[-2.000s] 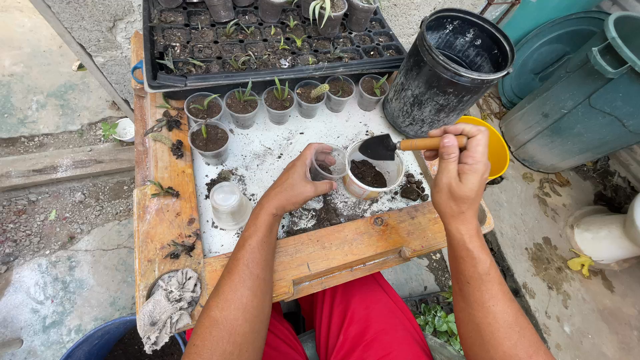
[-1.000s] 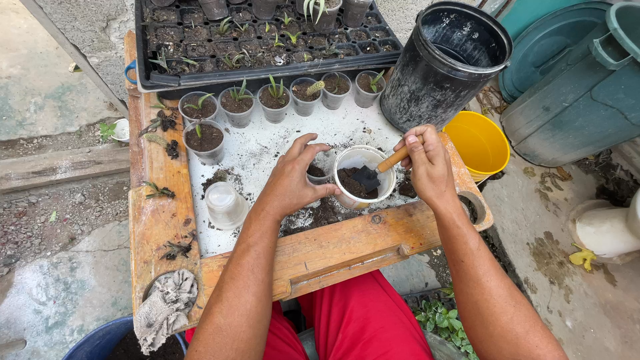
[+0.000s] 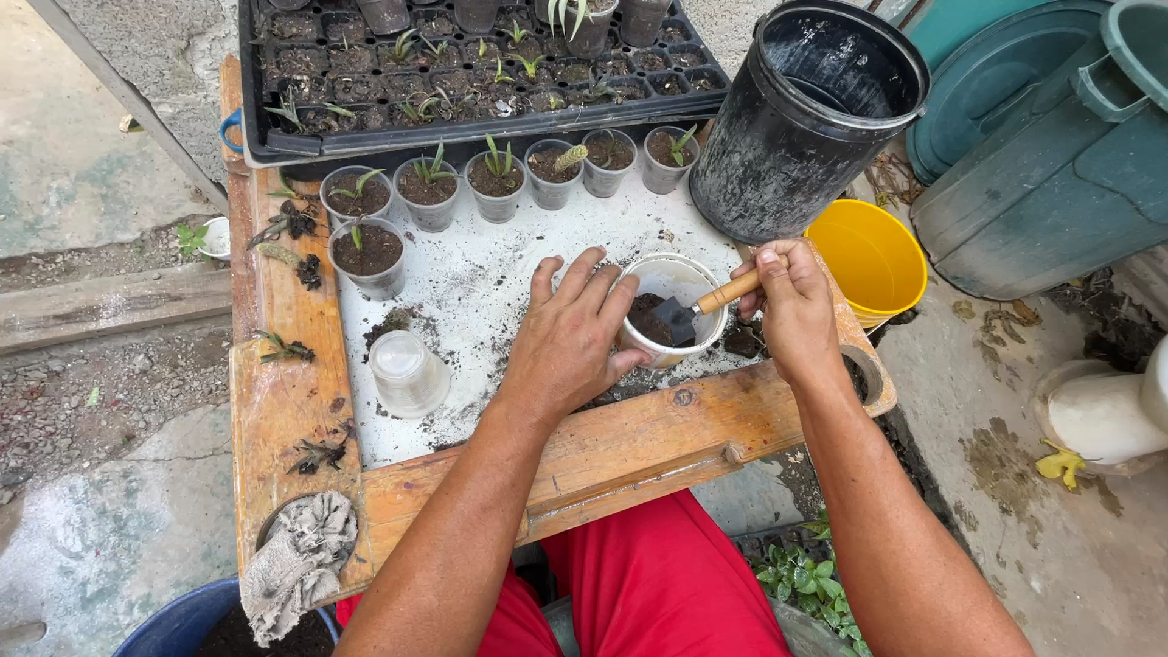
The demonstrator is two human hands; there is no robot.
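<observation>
My right hand (image 3: pixel 787 301) grips the wooden handle of a small hand trowel (image 3: pixel 725 292). Its dark blade rests in the potting soil (image 3: pixel 650 319) inside a white plastic tub (image 3: pixel 675 266). Against the tub's left side lies my left hand (image 3: pixel 575 333), fingers spread; whether a clear cup is under it, I cannot tell. An upside-down clear plastic cup (image 3: pixel 409 376) stands to the left on the white tabletop (image 3: pixel 493 319). Several clear cups of soil with small succulent cuttings, one of them a potted seedling (image 3: pixel 368 255), line the back and left.
Behind the cups lies a black seedling tray (image 3: pixel 484 128). A black bucket (image 3: pixel 808 119) and a yellow bucket (image 3: pixel 867 260) stand right. Loose cuttings (image 3: pixel 315 453) lie on the wooden frame (image 3: pixel 584 461), with a grey rag (image 3: pixel 301 557) at its corner. A blue tub (image 3: pixel 182 625) sits below.
The trowel has gone from above the tub down into its soil. My left hand held a clear cup two seconds ago; now its fingers are spread beside the tub, and the cup is out of sight.
</observation>
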